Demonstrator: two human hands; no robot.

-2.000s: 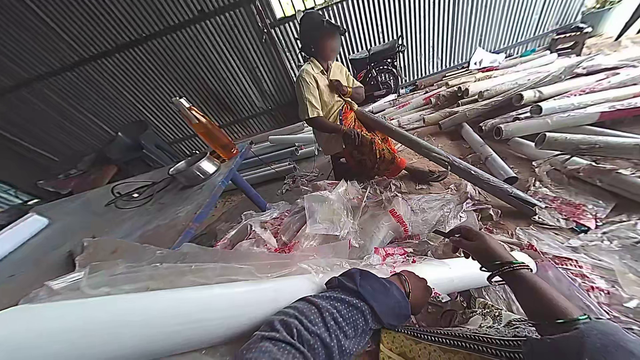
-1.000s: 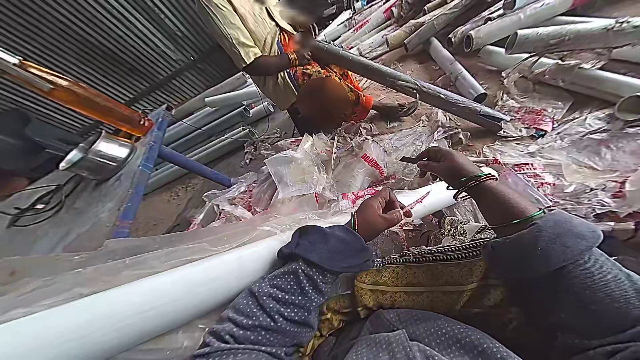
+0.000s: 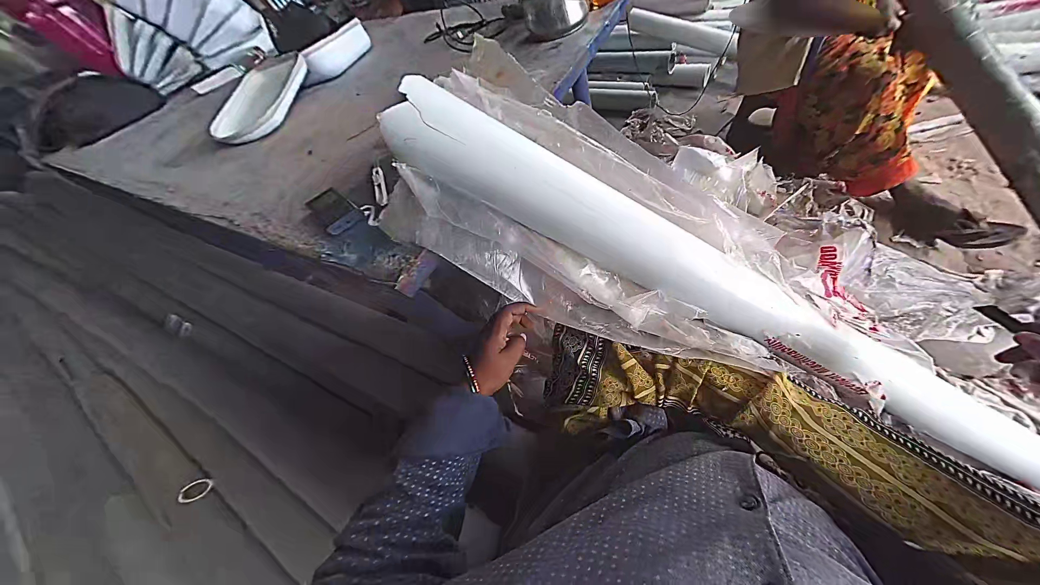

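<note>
A long white roll [image 3: 650, 236] lies diagonally across my lap, its far end on the worktable. Clear plastic film [image 3: 504, 260] is peeled open along both sides of it and bears red print in places. My left hand [image 3: 502, 349] is at the near edge of the film, fingers curled, thumb near the fingertips; whether it pinches the film is not clear. At the right edge my right hand [image 3: 1025, 345] is only partly in view, with a thin dark tool [image 3: 1001, 318] at its fingers, of a kind I cannot tell. Patterned yellow cloth [image 3: 731, 390] covers my lap below the roll.
The worktable [image 3: 268, 175] carries a white tray-like container [image 3: 260, 97], a metal pot [image 3: 555, 16] and a cable. A person in an orange patterned garment [image 3: 853, 114] stands at upper right beside a long tube [image 3: 975, 97]. More tubes [image 3: 630, 63] and crumpled plastic [image 3: 910, 284] lie beyond the roll.
The view has swung far to the left. My left hand has left the roll's right part and is now by the film's near edge, farther left. The dark tool stays at my right hand.
</note>
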